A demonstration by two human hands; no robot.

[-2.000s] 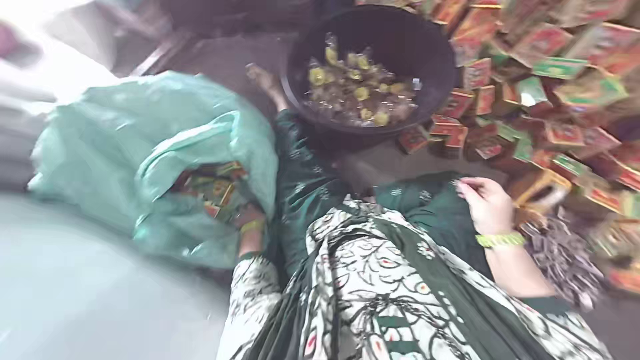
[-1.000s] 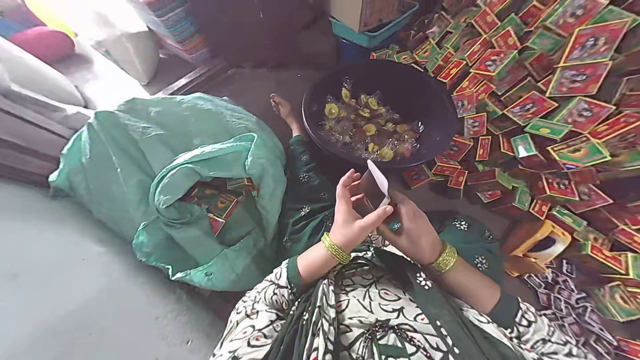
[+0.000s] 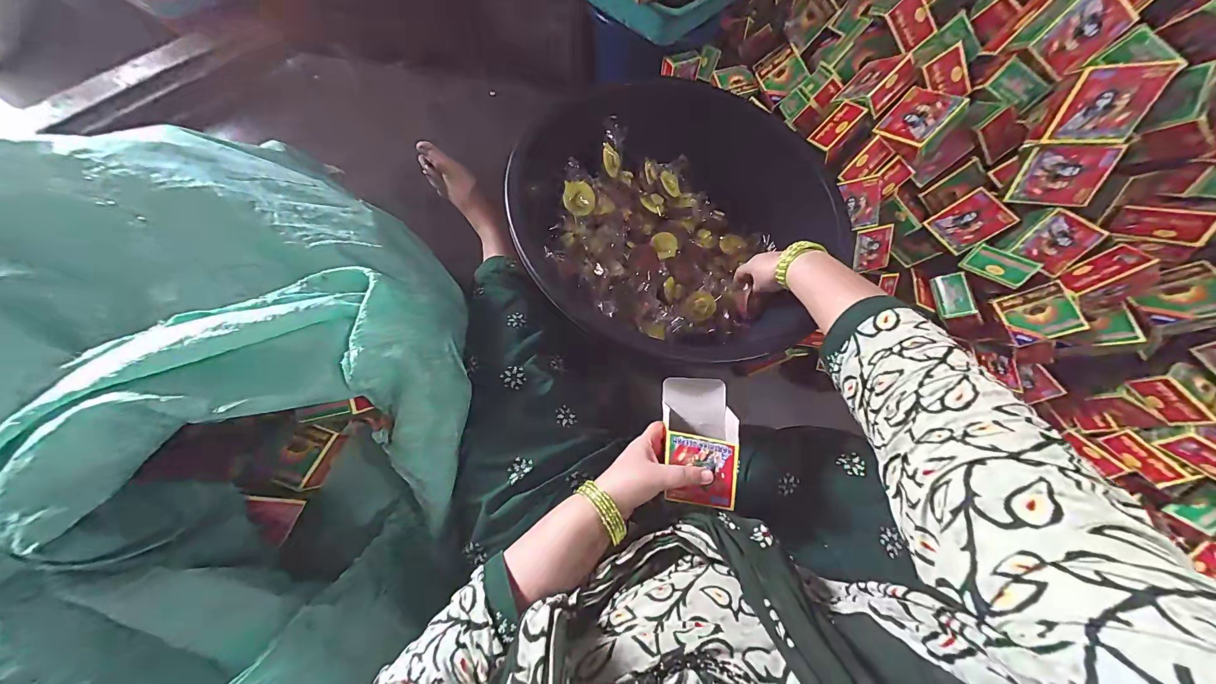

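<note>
My left hand (image 3: 651,475) holds a small red printed cardboard box (image 3: 712,475) over my lap, its white top flap up. To the upper right of it, my right hand (image 3: 758,275) reaches into a wide black tub (image 3: 532,285), fingertips among small clear-wrapped packets with yellow round pieces (image 3: 665,245). Those fingertips are partly hidden, so whether they grip a packet is unclear. At the left lies a large green woven sack (image 3: 237,323), its mouth showing several red and green boxes (image 3: 306,456) inside.
A big heap of red and green printed boxes (image 3: 1064,176) spreads over the floor on the right. A teal tray or crate (image 3: 655,17) stands beyond the tub at the top. My bare foot (image 3: 451,176) rests between sack and tub.
A second ago both hands were together over my lap at the box. My right hand has since moved out into the tub, while the left keeps the box. Two seconds ago my left hand was at the sack's mouth.
</note>
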